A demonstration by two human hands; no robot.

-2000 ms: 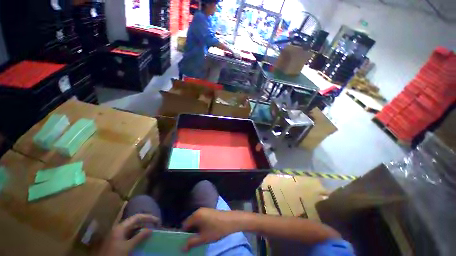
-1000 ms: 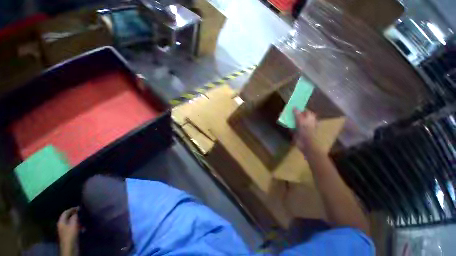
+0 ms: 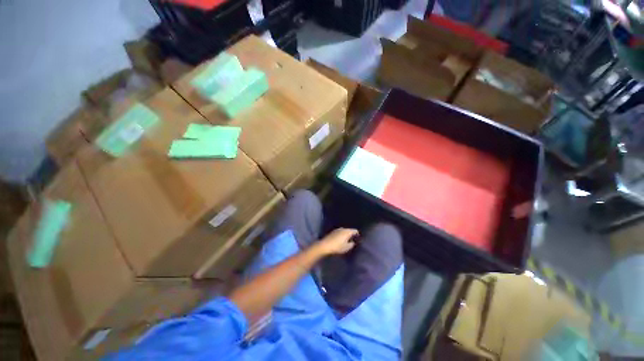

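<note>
My left hand (image 3: 339, 242) is between my knees, fingers curled; a small dark spot shows at its fingertips, and I cannot tell if it holds anything. My right hand is not in view. A blurred green piece (image 3: 567, 345) shows at the bottom right, cut by the frame edge. Two green strips (image 3: 206, 142) lie overlapping on the closed cartons (image 3: 162, 190) at left. Green bundles (image 3: 240, 92) lie behind them, another green bundle with a white label (image 3: 128, 130) lies to their left, and a green piece (image 3: 49, 234) lies far left. Pale green pieces (image 3: 367, 171) lie in a crate corner.
The black crate (image 3: 441, 243) with a red liner (image 3: 445, 185) stands beyond my knees. Tan cardboard (image 3: 512, 310) lies at lower right beside yellow-black floor tape (image 3: 589, 300). Open cartons (image 3: 431, 60) and stacked black crates (image 3: 275, 21) stand behind.
The view has swung left, bringing the closed cartons back in. My right hand, which held a green strip over the open carton, has left the view. My left hand is still near my knees.
</note>
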